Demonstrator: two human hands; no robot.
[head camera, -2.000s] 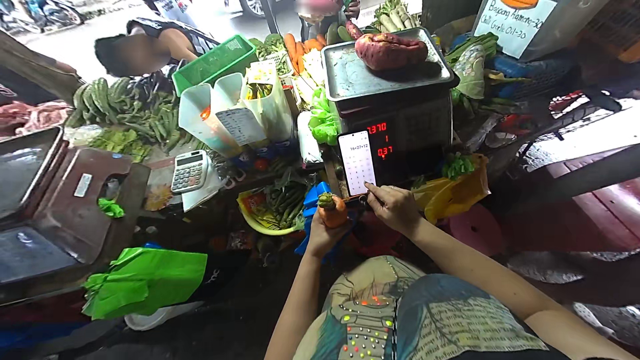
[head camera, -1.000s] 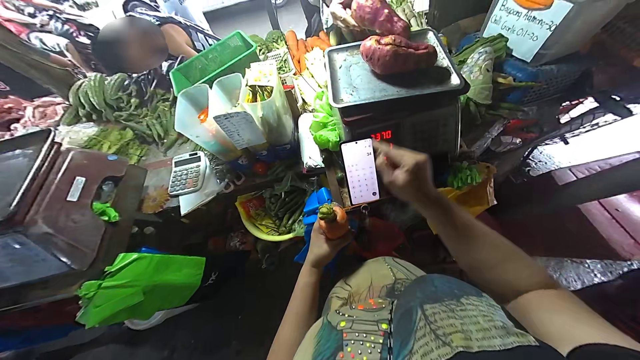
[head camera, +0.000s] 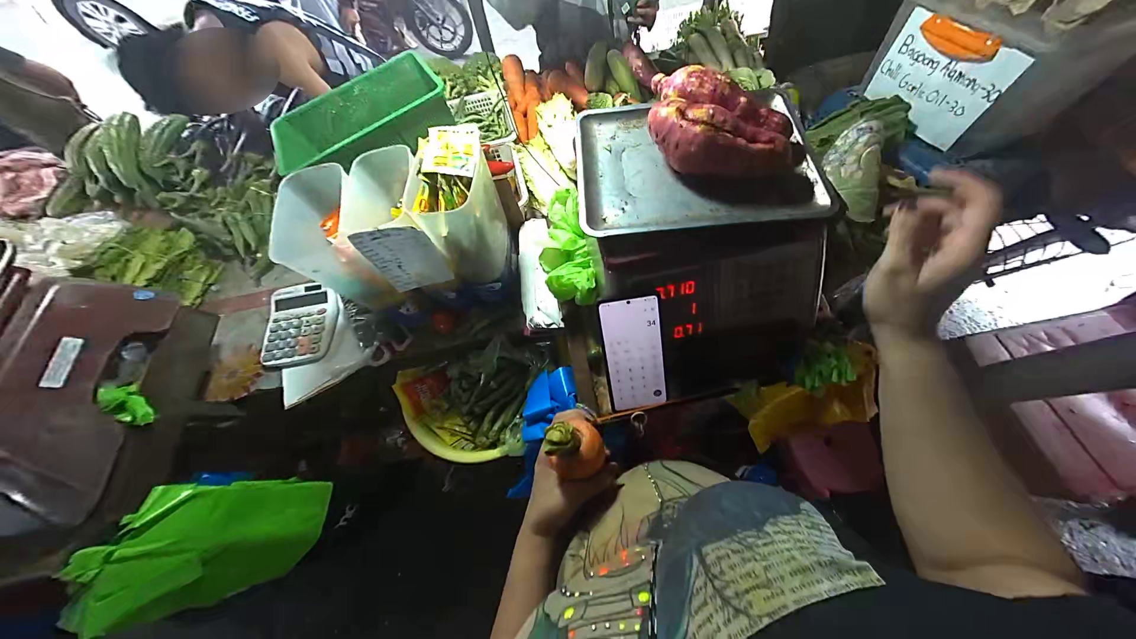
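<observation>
My left hand is closed around a carrot, its green-topped end facing up, low in front of the scale. My right hand is raised to the right of the scale, fingers partly spread, with nothing seen in it. Purple-red sweet potatoes lie on the metal tray of a digital scale with red lit figures. Against the scale's front leans a smartphone showing a calculator. A desk calculator rests on the table at the left.
Plastic containers and a green basket stand left of the scale. Below them is a yellow basin of green pods. Green plastic bags hang at lower left. A person is at the upper left, across the vegetables.
My right hand has moved from the phone to the right of the scale. More sweet potato shows on the tray, and the red figures have changed. My left hand keeps the carrot.
</observation>
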